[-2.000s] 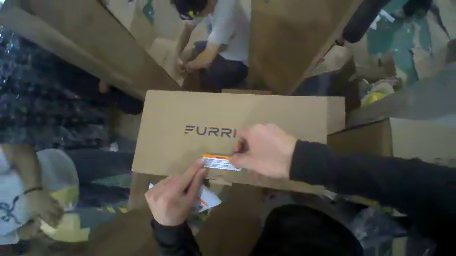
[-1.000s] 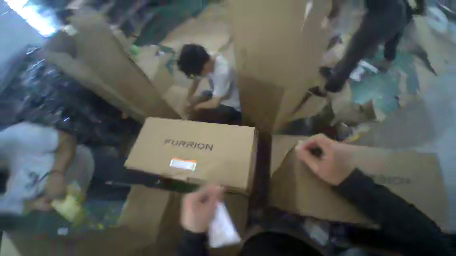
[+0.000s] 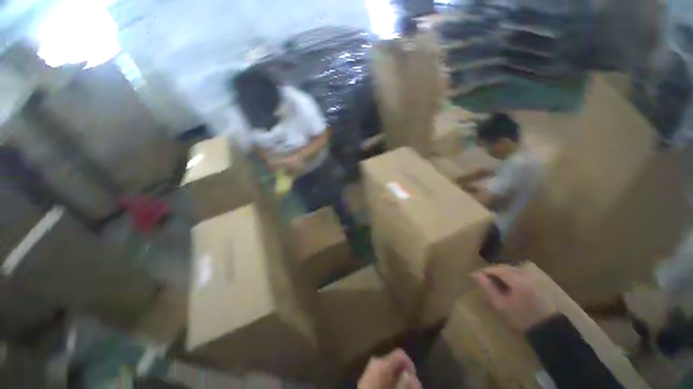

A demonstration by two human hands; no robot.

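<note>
The view is blurred. A tall brown carton (image 3: 433, 201) stands ahead, with a white label with an orange-red edge (image 3: 399, 190) on its top end face. My right hand (image 3: 517, 295) is over another brown carton (image 3: 479, 342) at the lower right, fingers curled; I cannot tell if it holds anything. A small white patch shows low on that carton. My left hand (image 3: 386, 371) is at the bottom edge, partly cut off, fingers curled; its contents are unclear.
Cartons with white patches stand at left (image 3: 228, 281) and farther back (image 3: 209, 163). Lower cartons (image 3: 357, 308) stand between. A standing person (image 3: 292, 137) is behind them; a crouching person (image 3: 517, 182) is right of the labelled carton. Large cardboard (image 3: 593, 213) rises at right. A red object (image 3: 144, 211) lies left.
The view has swung left and up, showing more cartons and the standing person. The label my hands were at two seconds ago is now on the carton, with both hands off it.
</note>
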